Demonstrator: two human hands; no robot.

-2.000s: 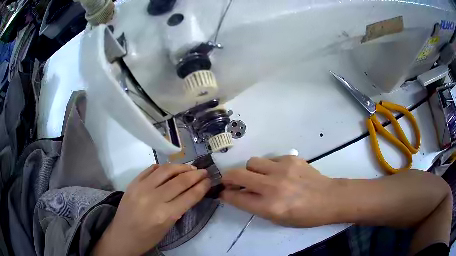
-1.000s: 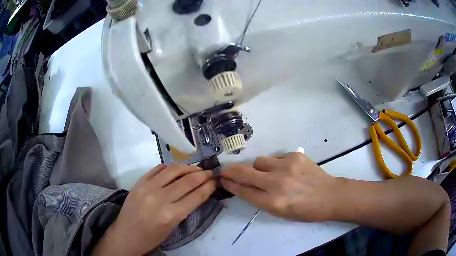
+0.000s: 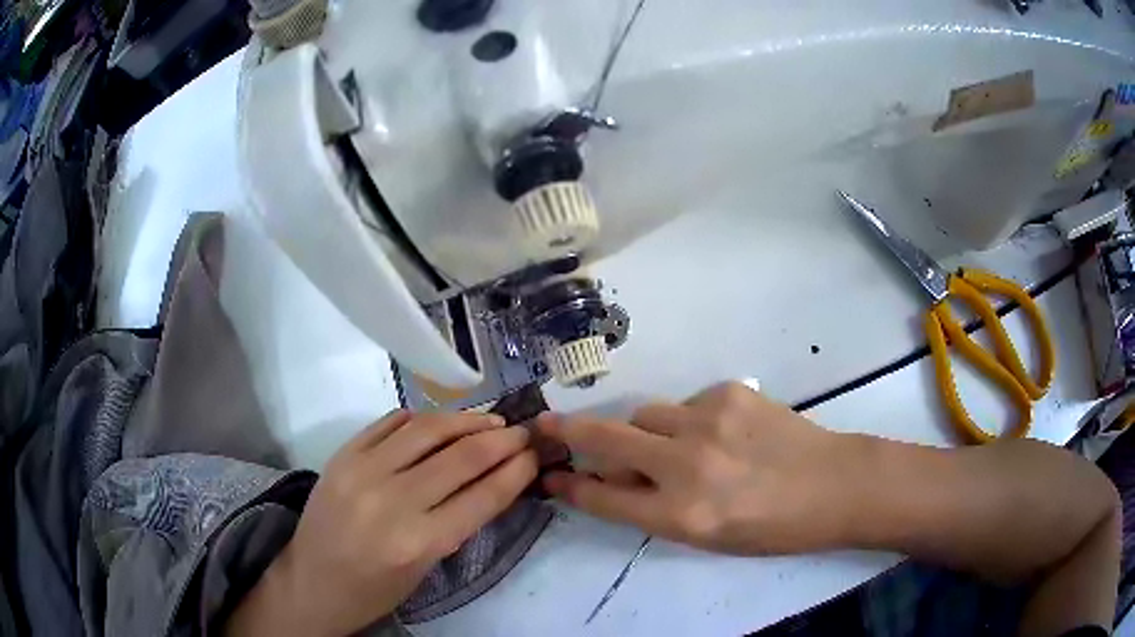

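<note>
My left hand [image 3: 405,504] and my right hand [image 3: 697,467] meet fingertip to fingertip on a small dark folded piece [image 3: 522,403] just in front of the presser foot area of the white sewing machine [image 3: 697,125]. The fingers hide most of the piece. A thin metal awl [image 3: 616,580] sticks out below my right hand, with a whitish end above it, so it appears held in that hand. The grey-brown garment [image 3: 479,560] lies under my left hand and is heaped at the left.
Orange-handled scissors [image 3: 990,355] lie right of the machine head, blades pointing up-left. Cream tension knobs [image 3: 578,361] stand close above the hands. A dark line runs across the table [image 3: 747,597] behind my right hand. Dark cloth piles fill the left edge.
The camera view has shifted slightly. My fingertips have shifted a little on the dark piece, and more of it shows between them. Both hands stay in nearly the same place.
</note>
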